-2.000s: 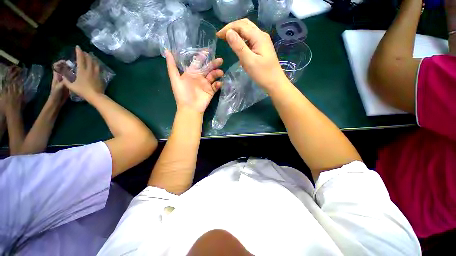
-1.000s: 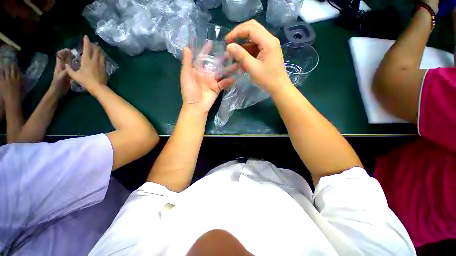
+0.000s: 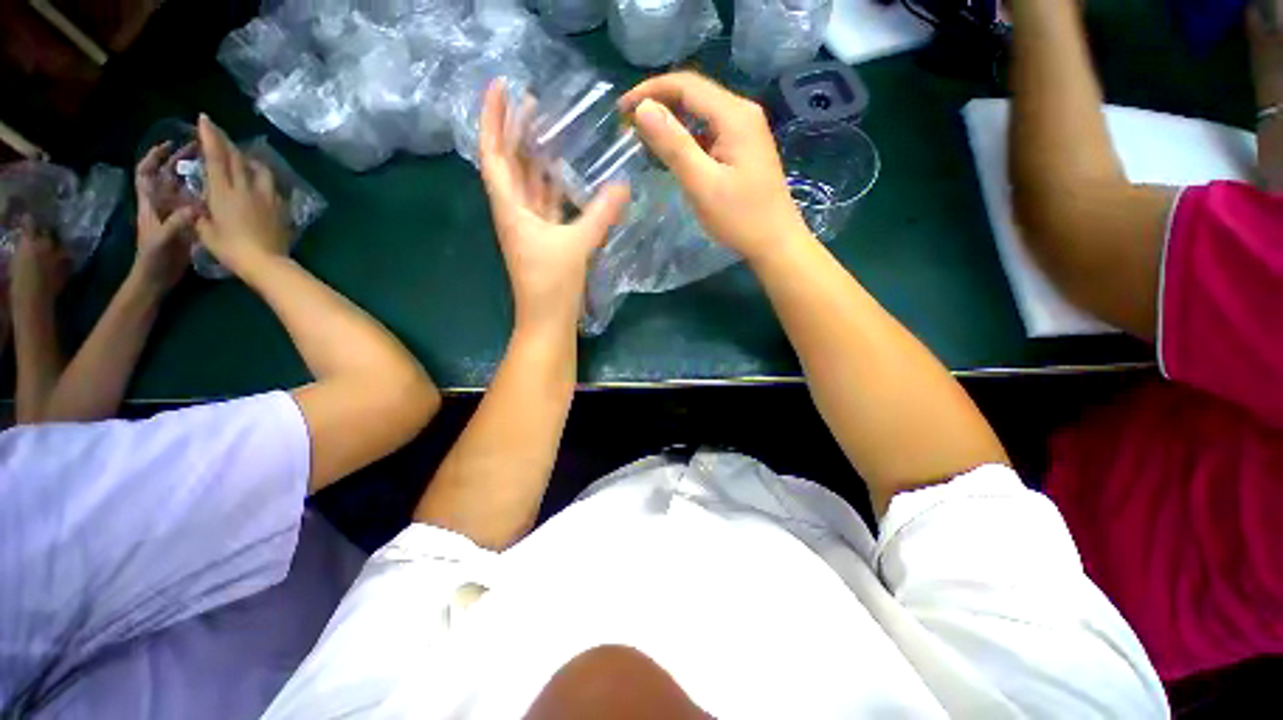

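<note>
A clear plastic cup (image 3: 580,130) is held tilted above the bench between my two hands. My left hand (image 3: 542,211) is around its left and lower side, with the thumb under it. My right hand (image 3: 718,155) pinches the cup's right side with thumb and fingers. A crinkled clear poly bag (image 3: 654,251) lies on the bench below my hands. A second clear cup (image 3: 844,166) lies just right of my right hand, partly hidden by it. A dark grey plastic base (image 3: 820,94) with a centre ring sits behind that cup.
A heap of bagged cups (image 3: 373,71) lies at the back left, with more bagged cups (image 3: 661,28) at the back middle. A white sheet (image 3: 1182,148) is at the right under a person's arm (image 3: 1076,211). A person on the left handles a bagged item (image 3: 289,190).
The cup has tipped from near upright to a slanted position. My left hand has turned from palm up to the cup's side. The right neighbour's arm has shifted left.
</note>
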